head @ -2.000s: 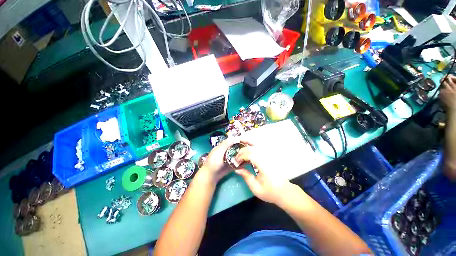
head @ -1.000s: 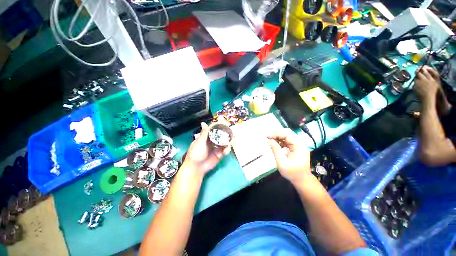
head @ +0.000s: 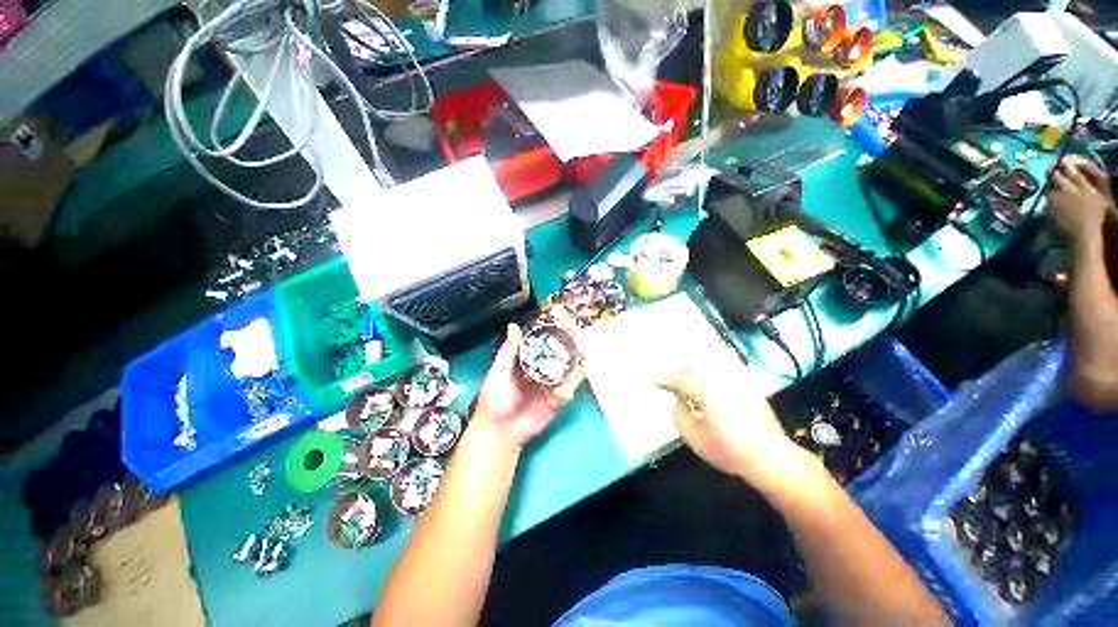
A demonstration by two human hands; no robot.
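My left hand holds a round brown housing, its open side up with pale and green parts inside, at the left edge of the white sheet. My right hand is over the sheet's right front part, apart from the housing, fingertips close together; whether it holds something thin cannot be told. Several similar housings stand clustered on the green bench left of my left forearm. Small copper-orange and silver parts are heaped behind the sheet.
Blue and green bins, a green ring and loose metal parts lie left. A white box with a dark grille, a pale tub and a black station stand behind. Blue crates and another person's arm are right.
My hands were together at the housing two seconds ago and are now apart. In the last second my right hand has moved slightly; the thin dark stick seen on the sheet then no longer shows.
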